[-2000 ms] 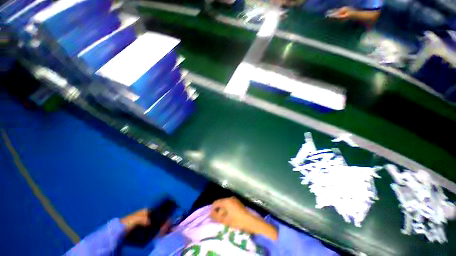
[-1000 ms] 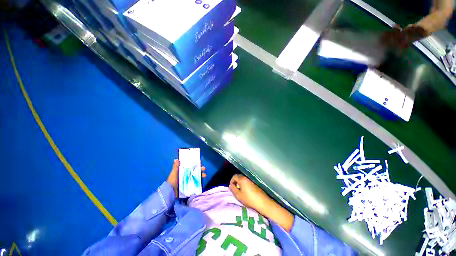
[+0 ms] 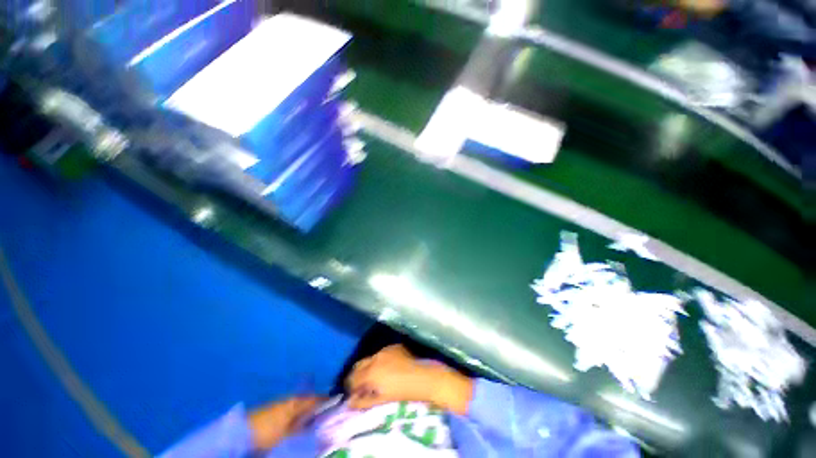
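The frame is blurred. My left hand [image 3: 284,420] is low in front of my body; no phone can be made out in it. My right hand [image 3: 403,376] is curled at my waist, close to the left hand. Its fingertips are unclear, and I cannot tell whether it holds anything. Loose small white strips [image 3: 617,331] lie in a heap on the green work surface, right of my hands.
A leaning stack of white-and-blue cartons [image 3: 259,80] stands at upper left. Another carton [image 3: 514,132] lies on the belt against the white divider bar [image 3: 441,130]. A second strip heap [image 3: 752,358] is at far right. Part of a person shows at upper right.
The view has shifted and blurred. The phone in my left hand no longer shows, and that hand is lower. One carton now shows at the divider bar; the other person's arm has left the belt.
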